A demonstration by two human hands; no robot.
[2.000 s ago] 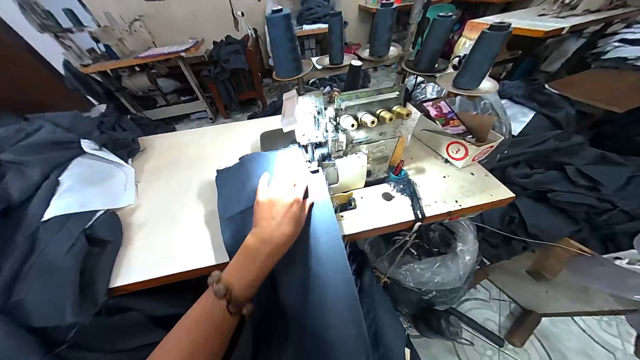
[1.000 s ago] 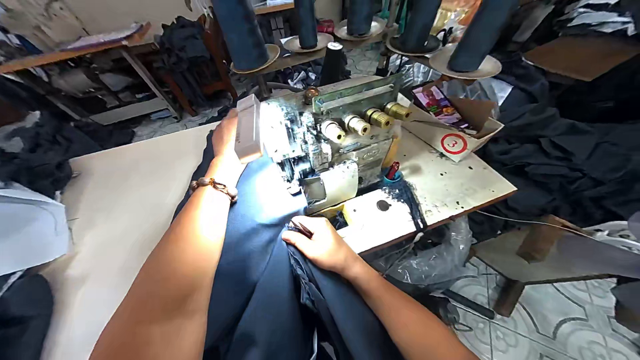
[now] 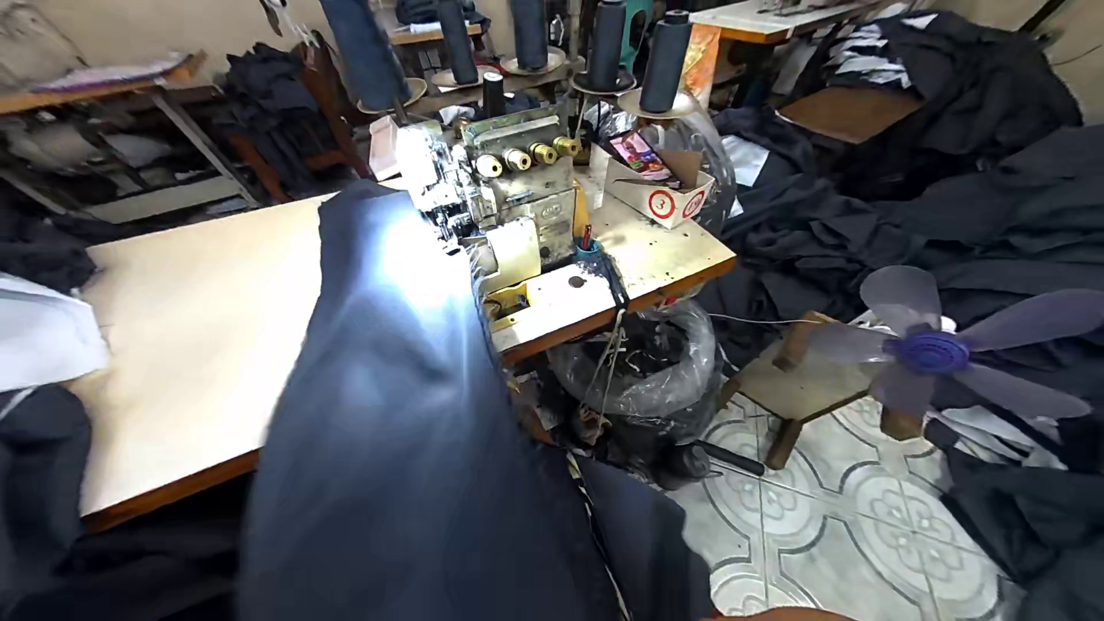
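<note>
Dark navy fabric (image 3: pixel 388 414) lies over the front of the sewing table (image 3: pixel 198 319) and hangs down toward me, its far end beside the needle area of an overlock sewing machine (image 3: pixel 526 181). The machine's lamp lights a bright patch on the cloth. Brass-coloured tension knobs line the machine's front, and cones of dark thread (image 3: pixel 664 65) stand behind it. My left hand is out of view. At the bottom edge, right of the cloth, a sliver of skin (image 3: pixel 785 614) shows, probably part of my right arm; my right hand itself cannot be seen.
An open cardboard box (image 3: pixel 660 185) with a phone stands on the table's right side. Below hangs a clear plastic bag (image 3: pixel 638 371). A fan with purple blades (image 3: pixel 936 352) is near a wooden stool (image 3: pixel 798 384) on the tiled floor. Piles of dark cloth (image 3: pixel 975 207) lie at right.
Both hands, on the fabric beside the machine one second ago, have left it and gone out of view. The fabric now lies in a long strip toward me. The view has swung right.
</note>
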